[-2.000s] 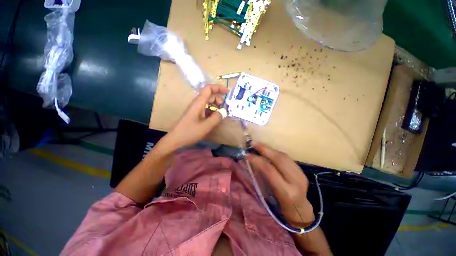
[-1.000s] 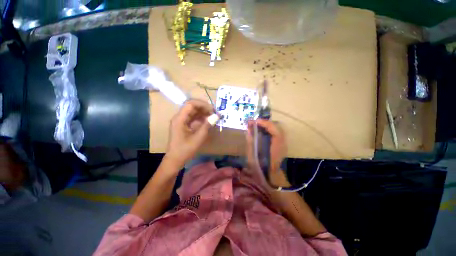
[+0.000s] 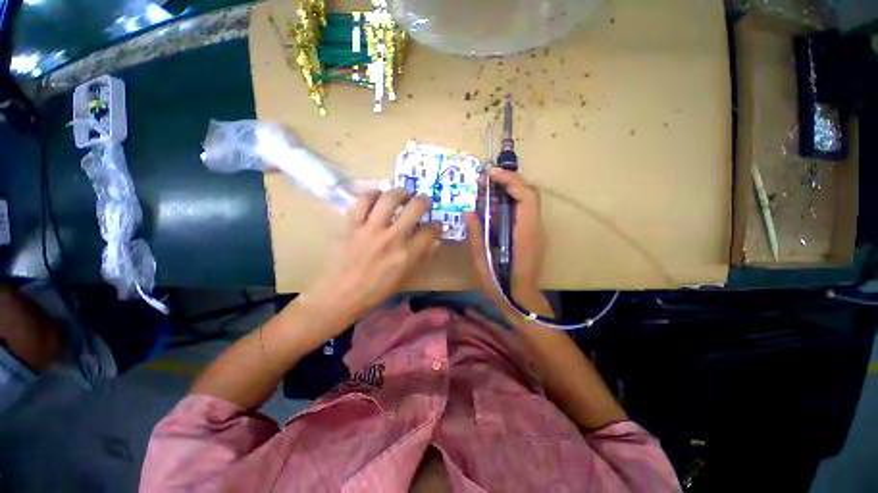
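Observation:
The white square housing with a circuit board [image 3: 438, 183] lies on the cardboard mat [image 3: 616, 193]. My left hand [image 3: 387, 241] rests over its lower left part, fingers bent on the board; whether they hold a small part is hidden. My right hand [image 3: 515, 226] holds the soldering iron [image 3: 505, 159] upright in view beside the housing's right edge, its metal tip pointing away from me and apart from the board. A pale cord loops from the hand. The bagged cable [image 3: 294, 164] runs from the housing to the upper left.
A bundle of green lines with yellow and whitish ends [image 3: 347, 48] lies at the back left. A cloudy plastic hood [image 3: 501, 24] overhangs the back. A side tray [image 3: 794, 252] with a dark block is at right. Another housed unit [image 3: 99, 111] is at left. A person's arm shows at lower left.
My right hand has come up from near my body with the iron to the housing's right side. My left fingers have moved from the housing's left edge onto the board. The view has shifted.

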